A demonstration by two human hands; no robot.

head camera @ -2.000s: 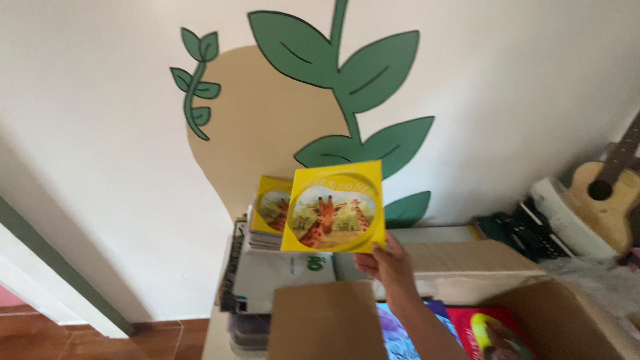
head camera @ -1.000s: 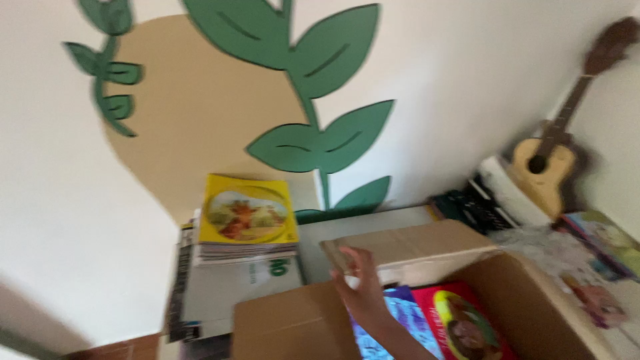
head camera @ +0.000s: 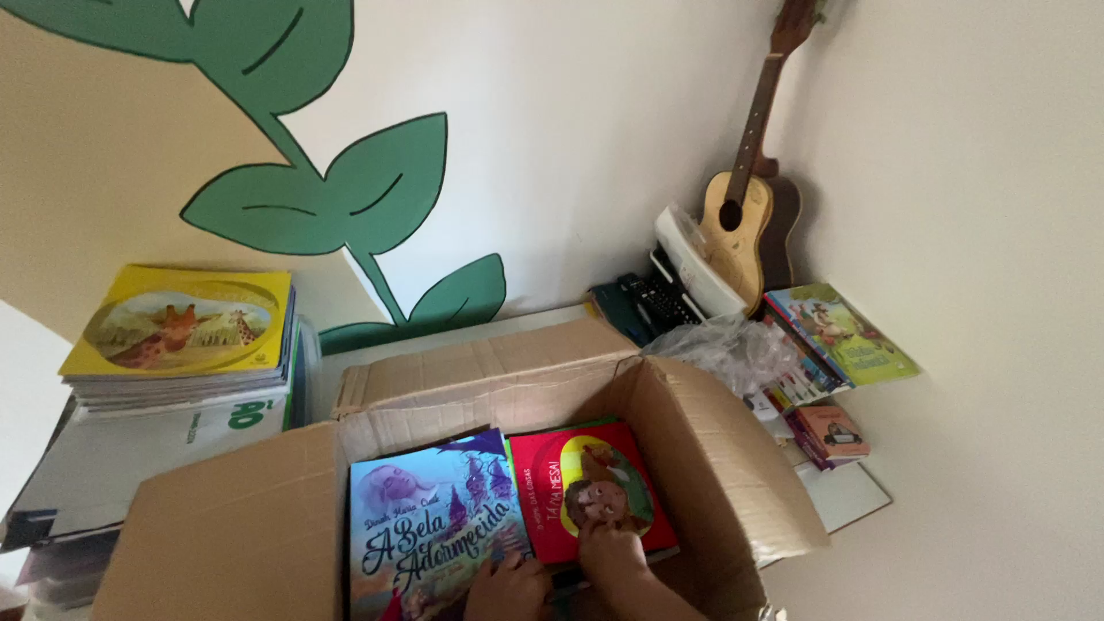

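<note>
Inside an open cardboard box lie two piles of books side by side. My left hand rests at the lower right edge of the blue illustrated book; its fingertips are partly hidden. My right hand touches the lower part of the red picture book, fingers bent down on its cover. Whether either hand grips a book cannot be told. A yellow book with giraffes tops a stack to the left of the box.
A small guitar leans in the corner. Before it stand a white container, dark items and crumpled clear plastic. A green picture book and small orange books lie right of the box. Box flaps stick outward.
The yellow giraffe book, held up by my right hand two seconds ago, lies on the stack. My right hand has moved into the box, and my left hand has come into view. The view has shifted right.
</note>
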